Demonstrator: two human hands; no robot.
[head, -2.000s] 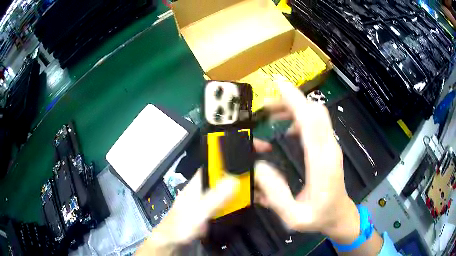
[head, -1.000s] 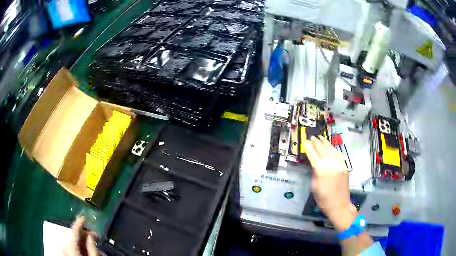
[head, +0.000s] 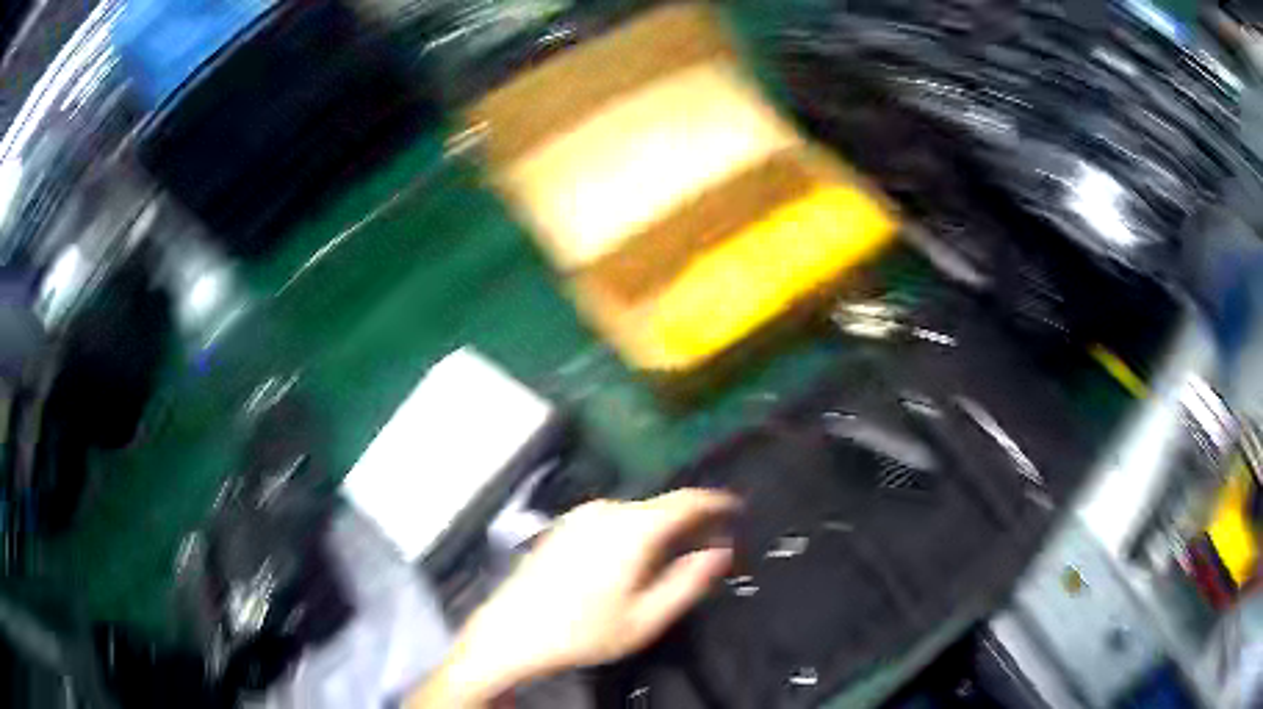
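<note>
The picture is strongly blurred. My left hand (head: 603, 575) is over the left edge of the black parts tray (head: 845, 568), its thumb and fingers pointing right and a little apart. No held thing shows in it. My right hand is not in view. The open brown carton (head: 644, 159) with its row of yellow batteries (head: 776, 277) stands behind the tray. A small pale camera lens plate (head: 873, 321) lies near the carton's right corner.
A white pad (head: 450, 450) sits left of my hand. Blurred board-fitted phone bodies (head: 263, 554) and clear plastic wrap (head: 395, 616) are at the left. Stacked black blister trays (head: 1025, 153) are at the back right. The white machine (head: 1094, 603) shows at the right edge.
The view has swung left from the machine back to the carton and pad. My right hand, at the machine's fixture before, has left the picture. More of my left hand shows.
</note>
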